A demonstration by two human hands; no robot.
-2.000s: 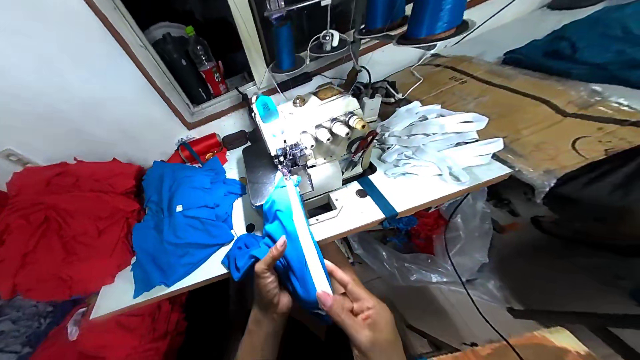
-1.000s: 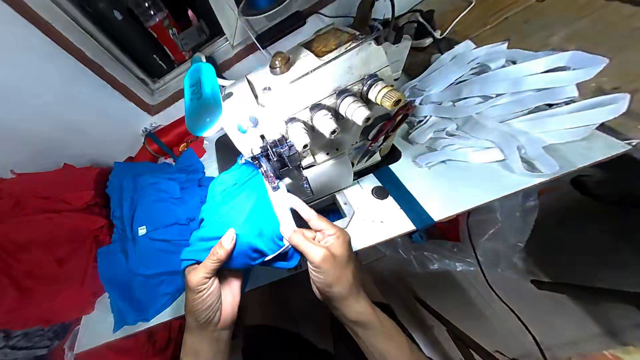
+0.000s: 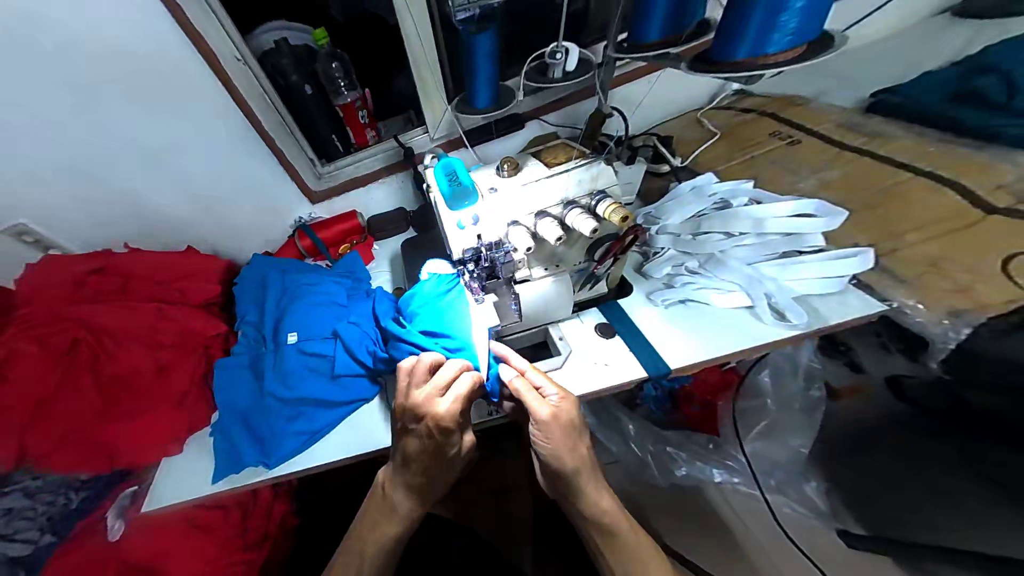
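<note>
A white overlock sewing machine [image 3: 544, 232] stands on the white table. Blue fabric [image 3: 436, 316] runs under its presser foot, with a white elastic band [image 3: 482, 328] along the right edge. My left hand [image 3: 436, 416] grips the fabric in front of the foot, fingers curled over it. Just to its right, my right hand [image 3: 548, 420] pinches the band and the fabric's edge between thumb and fingers. Left of the machine lies a blue fabric piece [image 3: 296, 360] bearing a small white tag. White elastic bands [image 3: 744, 240] are heaped at the machine's right.
Red fabric [image 3: 120, 352] is piled at the left. Scissors [image 3: 612, 256] rest against the machine's right side. A red thread cone [image 3: 336, 236] lies behind the blue piece. Blue thread cones [image 3: 768, 32] stand above at the back. A plastic bag [image 3: 768, 432] hangs below the table's front edge.
The fabric under the foot has bunched toward the left. My left hand has turned from an open-fingered hold to fingers curled over the cloth. The view has pulled back since one second ago.
</note>
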